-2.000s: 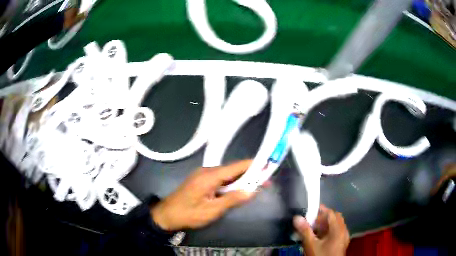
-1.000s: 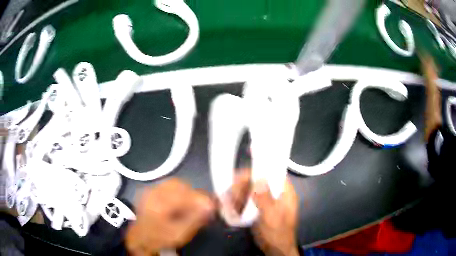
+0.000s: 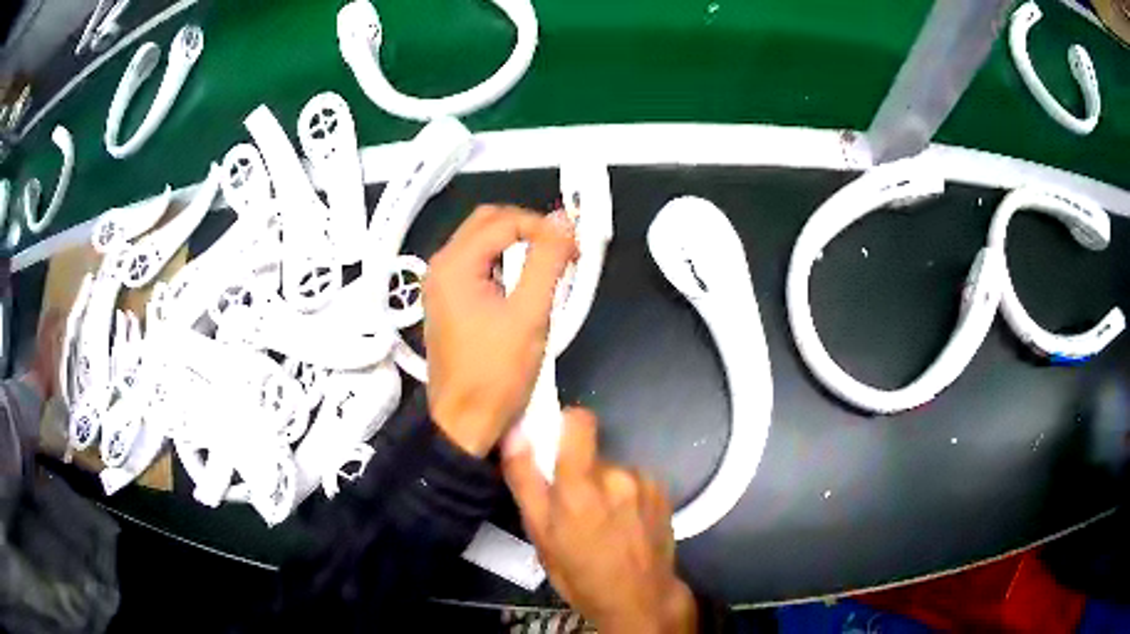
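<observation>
My left hand [image 3: 481, 328] grips the upper part of a white curved plastic part [image 3: 542, 427], its fingertips near the part's upper end. My right hand [image 3: 607, 526] holds its lower part, below my left hand. The hands hide most of the part, and no blue battery shows on it. A white neck fan body [image 3: 748, 390] lies just right of my hands, its lower end partly behind my right hand. Another white curved arm [image 3: 592, 266] stands out behind my left hand, touching the pale rail.
A pile of white cover shells [image 3: 267, 359] with round vents lies at left, partly on cardboard [image 3: 62, 297]. Two white C shapes [image 3: 812, 334] lie at right on the black worktop [image 3: 855, 495]. A green conveyor [image 3: 694, 62] carries white C shapes behind the rail [image 3: 744, 145]; a grey post [image 3: 936, 81] rises there.
My left hand has moved up and right onto the part, and my right hand has moved slightly left and down. A neck fan body now lies separate on the worktop, right of my hands.
</observation>
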